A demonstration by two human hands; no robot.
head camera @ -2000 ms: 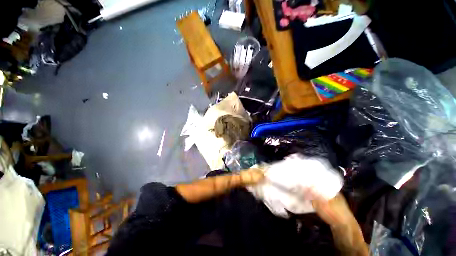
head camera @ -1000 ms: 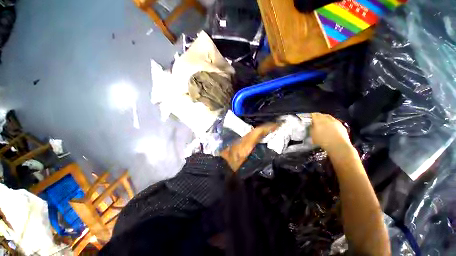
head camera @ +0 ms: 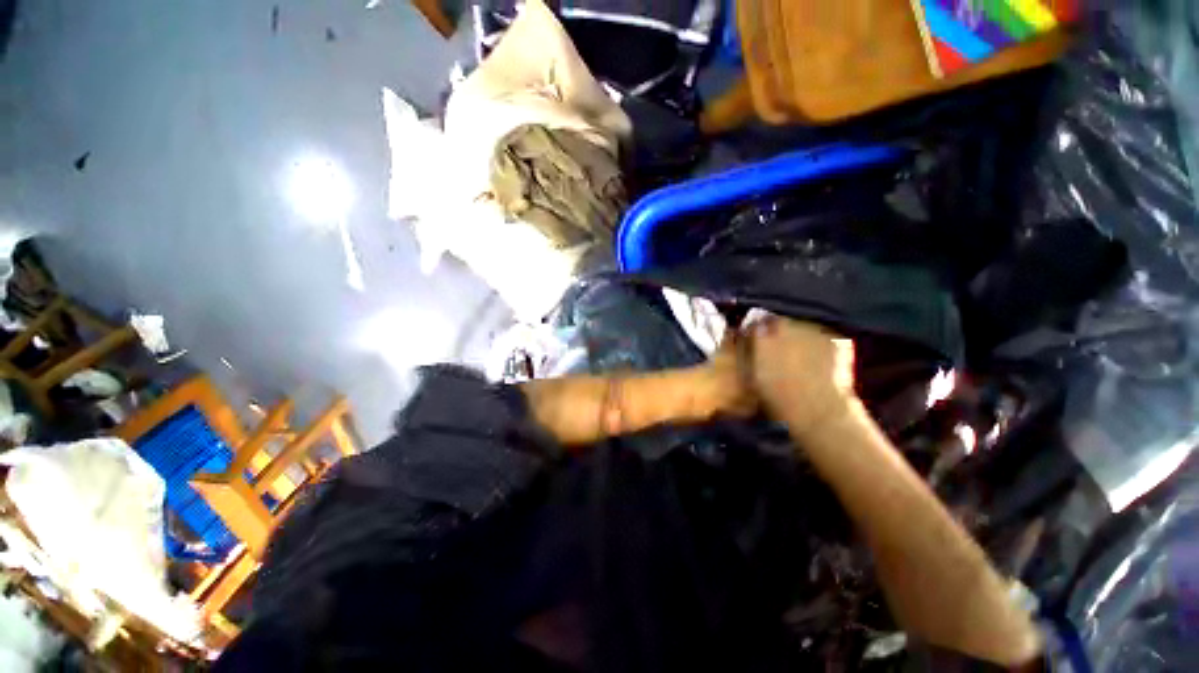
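My left hand [head camera: 730,375] and my right hand [head camera: 805,371] are together in front of me, just below the blue rim [head camera: 736,182]. Dark cloth [head camera: 828,296] hangs over the rim at my fingers. A small bit of white cloth [head camera: 697,320] shows beside the hands. The fingers are blurred and overlap, so what each one grips cannot be told. A shiny black plastic bag [head camera: 907,473] lies below and right of the hands.
Olive-khaki cloth [head camera: 559,184] lies on a cream pile [head camera: 454,224] on the floor. A wooden table [head camera: 842,66] with a rainbow-striped packet [head camera: 980,33] is at the top. Plastic sheeting [head camera: 1118,171] is at the right. A wooden chair with a blue seat [head camera: 191,460] is at lower left.
The white cloth, spread between my hands two seconds ago, was bunched up a second ago and now shows only as a small part. My hands have come together, and dark cloth now lies beside them.
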